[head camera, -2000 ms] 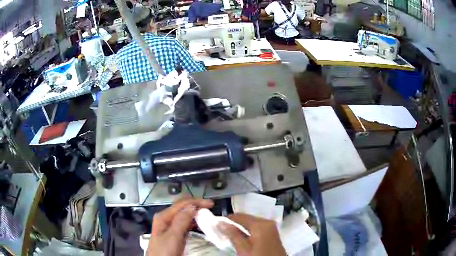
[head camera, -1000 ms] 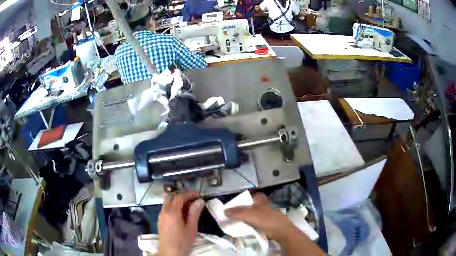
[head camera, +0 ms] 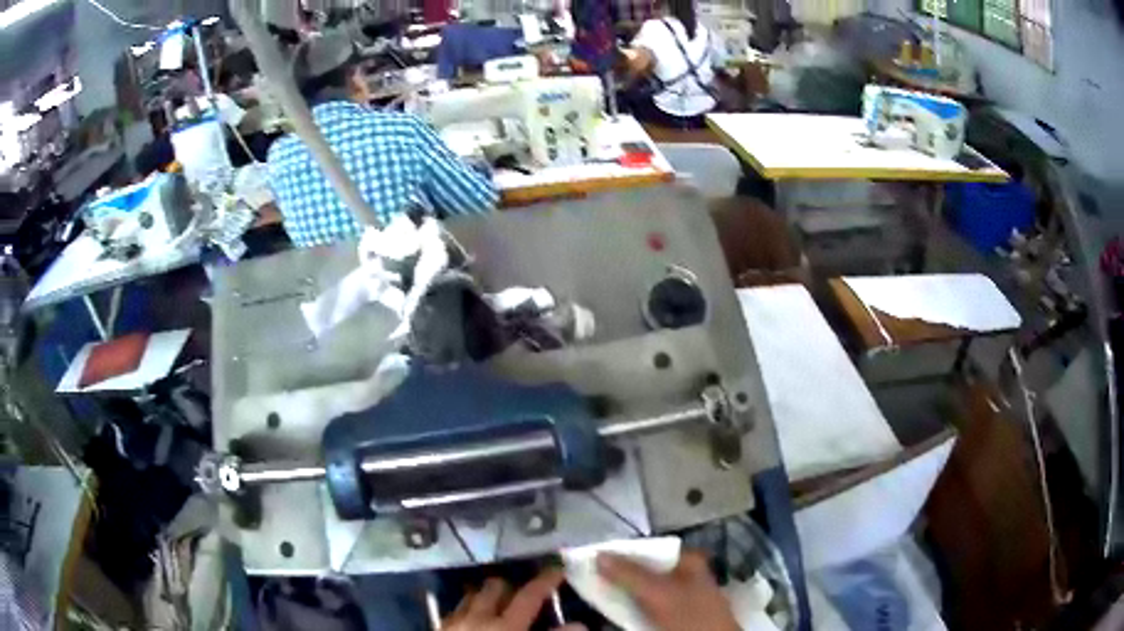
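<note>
The roller machine has a grey metal plate [head camera: 604, 259], a dark blue casting [head camera: 475, 397] and a shiny horizontal roller [head camera: 462, 468]. A small white cut piece [head camera: 623, 583] lies just below the machine's front edge. My right hand [head camera: 666, 598] holds it, fingers on top of it. My left hand [head camera: 505, 606] is left of the piece, cut off by the bottom edge; whether it holds anything cannot be told. More white pieces [head camera: 754, 604] lie right of my right hand.
A white rag [head camera: 407, 265] is knotted on top of the machine. A person in a checked shirt [head camera: 370, 160] sits beyond it, and another in white [head camera: 676, 68] farther back. Sewing tables [head camera: 838, 142] and a white board [head camera: 807, 382] stand to the right.
The view has tilted, so machine and hands sit lower in the picture. The white piece, between both hands at first, is now at my right hand, with my left hand apart from it.
</note>
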